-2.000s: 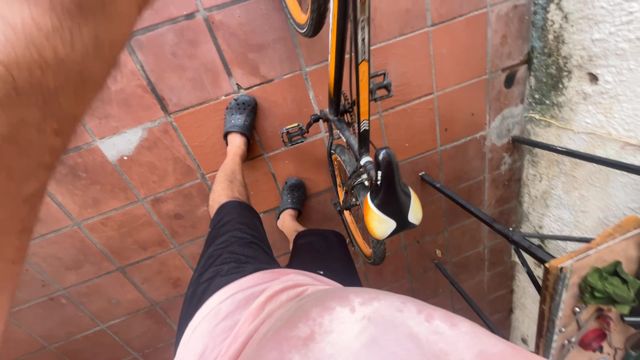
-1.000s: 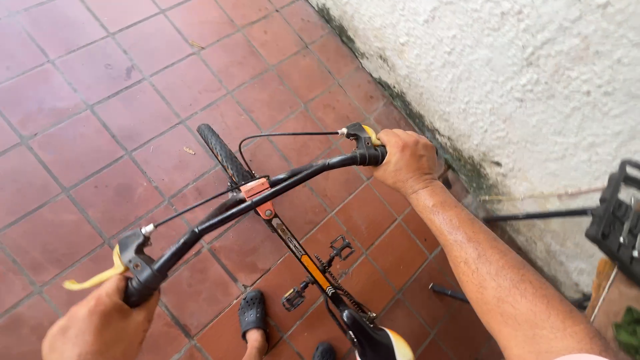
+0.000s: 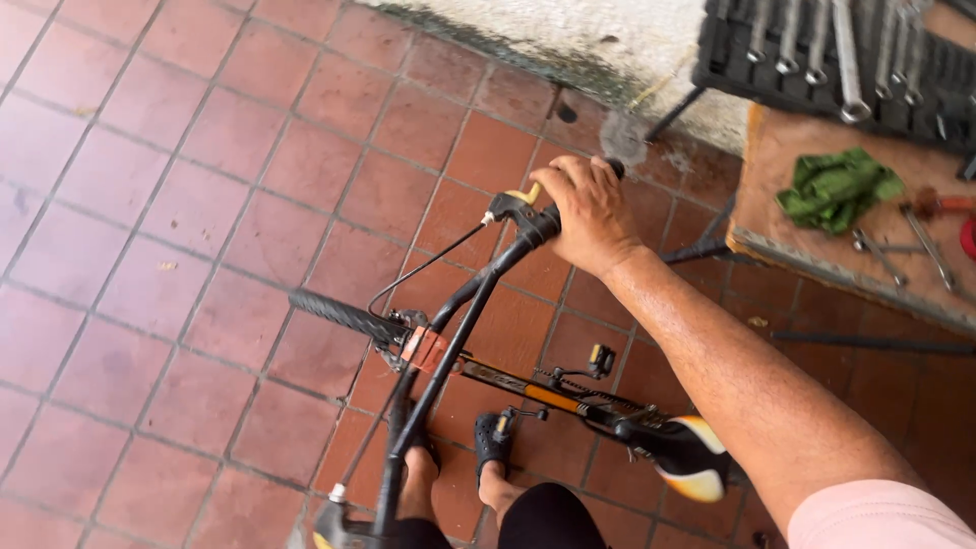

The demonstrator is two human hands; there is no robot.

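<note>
My right hand (image 3: 595,210) is closed around the black grip at the upper end of the bicycle handlebar (image 3: 450,358), beside a yellow brake lever (image 3: 526,195). At the bottom edge, the handlebar's other end shows a second brake lever mount (image 3: 339,528); my left hand is out of view. The bicycle stands upright, its front tyre (image 3: 347,315) pointing left. A red-orange stem (image 3: 428,351) joins the handlebar to the black and orange frame (image 3: 541,393). The black, white and yellow saddle (image 3: 682,457) lies just below my right forearm.
At the right, a wooden table (image 3: 770,168) bears a green cloth (image 3: 835,189), loose wrenches (image 3: 926,245) and a black tool case (image 3: 732,53) with several wrenches. Dark metal legs (image 3: 694,250) extend beside it. A white wall (image 3: 549,27) borders the tiled floor (image 3: 252,252). My feet are beside the bicycle.
Two seconds ago neither hand was on the handlebar; one second ago both were. My right hand still holds its grip, while my left has left the view. The view has turned toward the table.
</note>
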